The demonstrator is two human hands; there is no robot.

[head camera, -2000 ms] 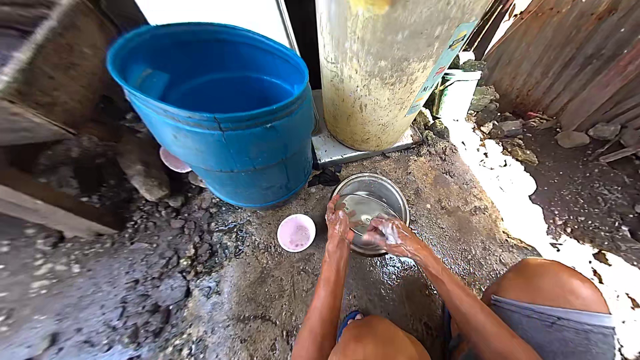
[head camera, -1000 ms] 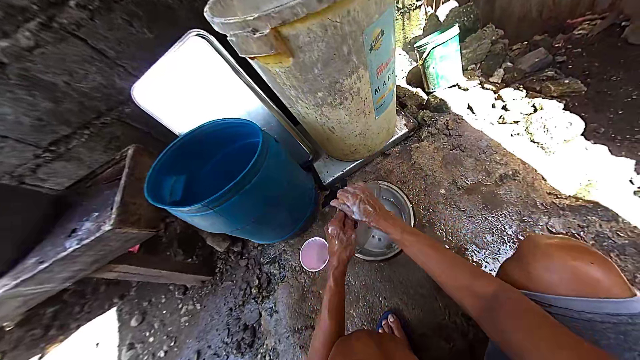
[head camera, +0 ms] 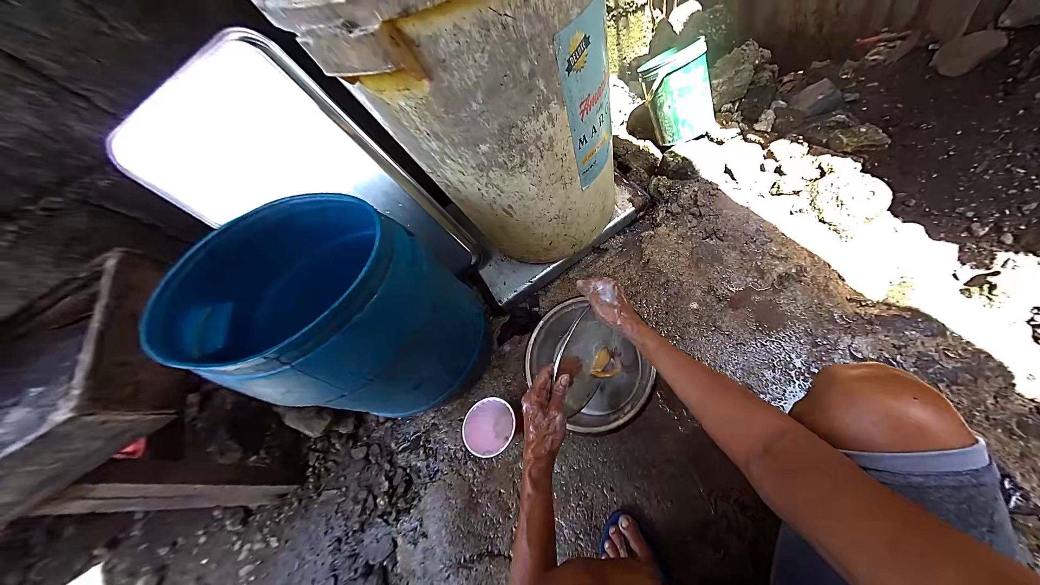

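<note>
My left hand [head camera: 544,413] grips the near rim of a clear, thin-edged dish or lid [head camera: 575,388], tilted over a round metal basin [head camera: 642,400]. Wet and sudsy, my right hand [head camera: 605,302] is at the far side of that dish; whether its fingers hold the edge or something else cannot be told. A yellowish-brown item [head camera: 604,363] shows inside the basin, seen beside or through the dish. Just left of my left hand, a small pink-toned bowl [head camera: 488,427] stands on the wet ground.
A large blue plastic drum [head camera: 422,325] stands at the left, a tall stained bin [head camera: 520,138] behind the basin on a metal base [head camera: 520,278]. A wooden structure [head camera: 122,390] is at far left. A green bucket [head camera: 681,96] stands by rocks [head camera: 816,99] at the back.
My hands were close together over the basin one second ago; now they are apart, with the dish edge visible between them. The view has shifted.
</note>
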